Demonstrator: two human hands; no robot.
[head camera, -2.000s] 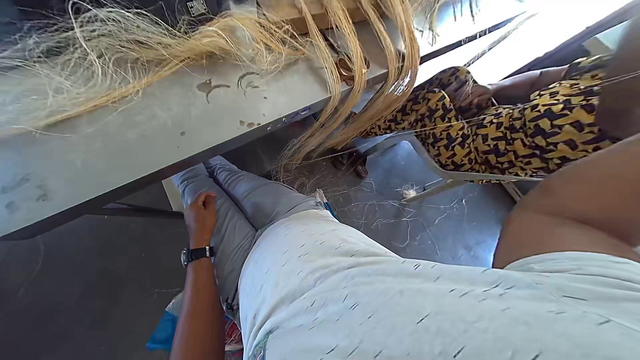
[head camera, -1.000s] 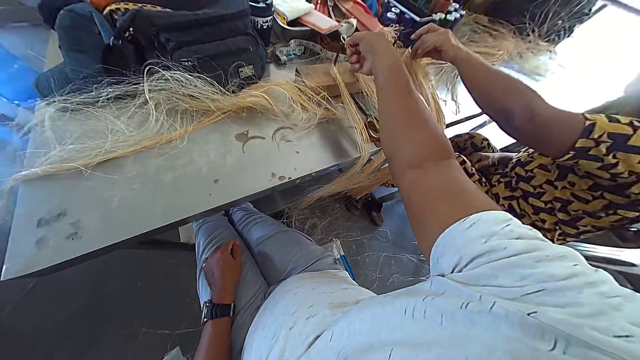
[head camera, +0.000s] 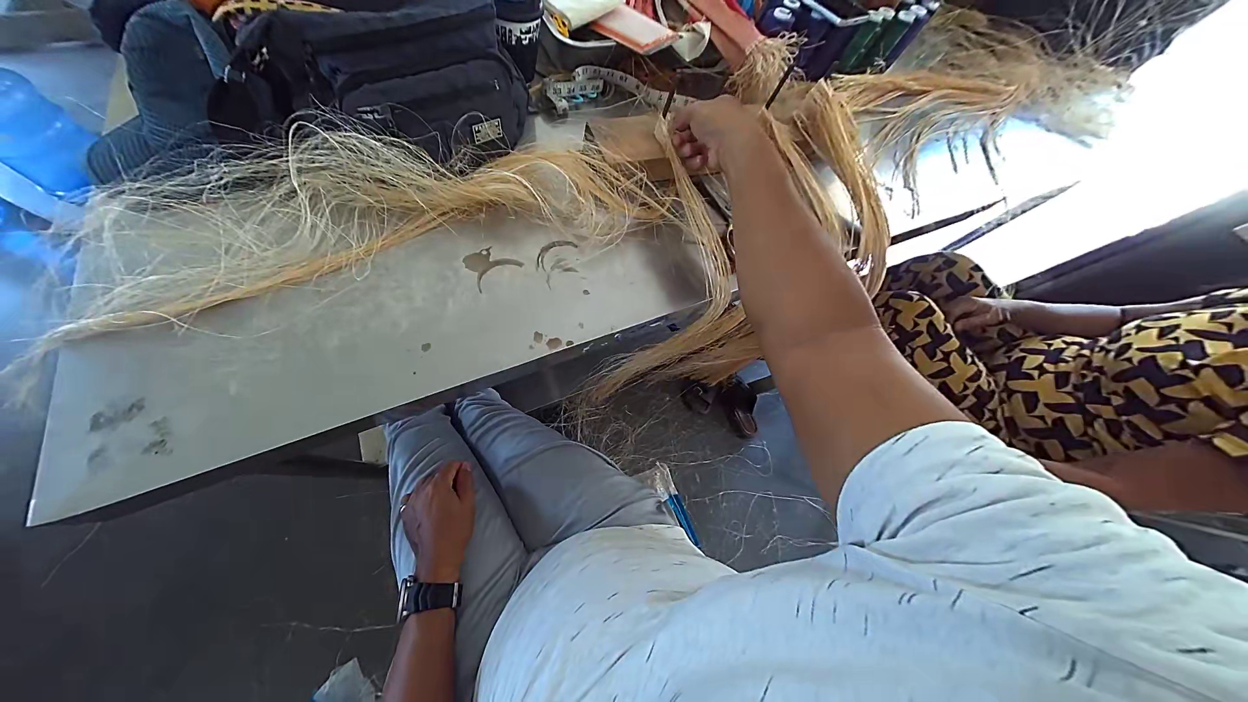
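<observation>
My right hand (head camera: 712, 134) reaches to the far side of the table, its curled fingers closed on a strand of pale straw-coloured fibre (head camera: 700, 229). That strand hangs over the near table edge. Beside it, more bundles of fibre (head camera: 863, 175) hang past a brown wooden block (head camera: 629, 139). A dark thin rod stands up on either side of the hand. Loose fibre (head camera: 341, 205) spreads in a long tangled hank across the table to the left. My left hand (head camera: 439, 517), with a watch at the wrist, rests loosely closed and holding nothing on my thigh.
On the grey table (head camera: 292, 361) stand a black bag (head camera: 390, 78), a tape measure (head camera: 609, 80) and several thread spools (head camera: 877, 34). A person in patterned clothing (head camera: 1092, 370) sits at the right, a hand on the lap. Fibre scraps lie on the floor.
My right hand, out of view two seconds ago, reached the fibre a second ago and is still there. The other person's hand, raised at the fibre a second ago, has left it.
</observation>
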